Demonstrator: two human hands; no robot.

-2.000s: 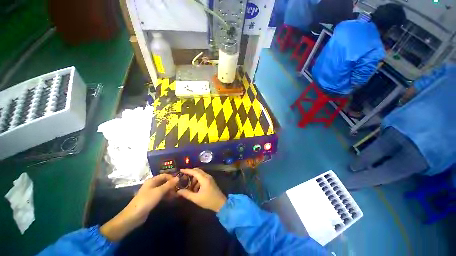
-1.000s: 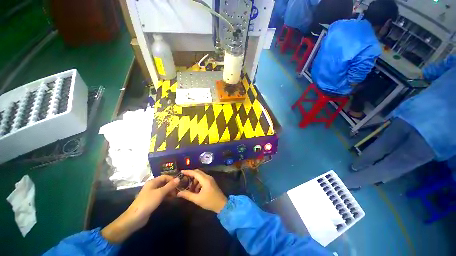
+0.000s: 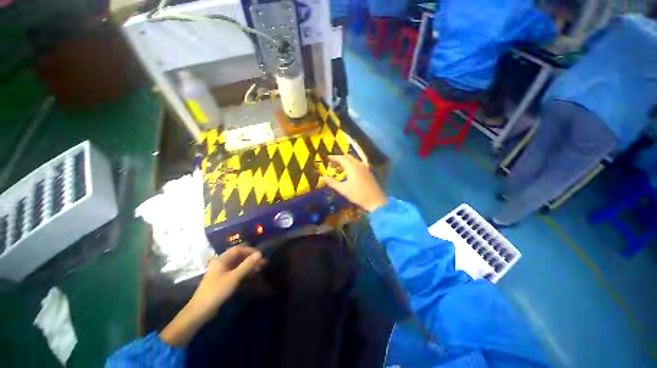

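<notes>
My right hand (image 3: 353, 181) is over the front right part of the machine bed, which is covered in yellow-black hazard tape (image 3: 268, 177). Its thumb and fingers are curled towards each other; blur and the dark pattern hide whether the small dark part is between them. My left hand (image 3: 225, 279) is in front of the machine's front panel at the left, fingers loosely bent, with no part visible in it. The orange fixture (image 3: 297, 122) lies under the white cylinder (image 3: 292, 95) at the back of the bed, beside a small white block (image 3: 249, 136).
A white foam tray of dark parts (image 3: 101, 188) is on the green bench at left. A white cloth heap (image 3: 171, 224) touches the machine's left side; a crumpled tissue (image 3: 56, 325) lies nearer. Another foam tray (image 3: 470, 253) is low at right. People in blue smocks are beyond.
My hands have parted. My right hand has moved forward and right over the bed; my left hand stays low at the front. The dark part held between them no longer shows clearly. The view has shifted.
</notes>
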